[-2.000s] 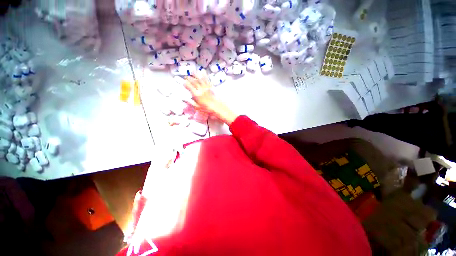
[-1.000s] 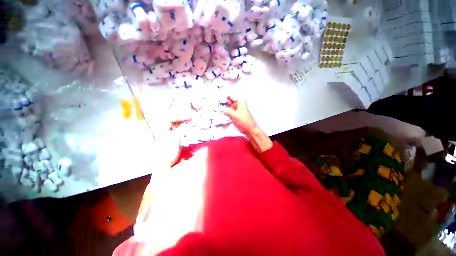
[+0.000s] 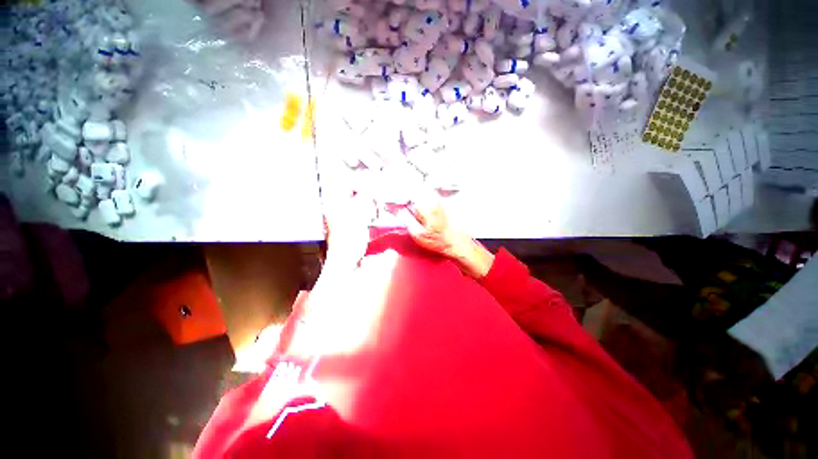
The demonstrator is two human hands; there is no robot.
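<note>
White units with blue marks [image 3: 439, 54] lie heaped on the far side of the white bench. Several more white units [image 3: 417, 148] lie loose nearer me, partly lost in glare. My right hand [image 3: 435, 230] is at the near bench edge, fingers bent and pointing left; a small dark reddish line shows at its fingertips, and I cannot tell if it is held. My left hand [image 3: 348, 224] is close beside it, almost washed out by glare, so its fingers and anything in them cannot be made out.
More white units [image 3: 99, 166] are piled at left. Yellow-orange pieces [image 3: 291, 112] lie by the bench joint. A gold sticker sheet [image 3: 678, 108] and white cartons [image 3: 717, 184] are at right. Below the edge are an orange-red container [image 3: 193, 309] and a brown box [image 3: 256, 287].
My right hand has gone from the heap back to the near bench edge, beside my left hand. The view has shifted, so the bench items appear further right.
</note>
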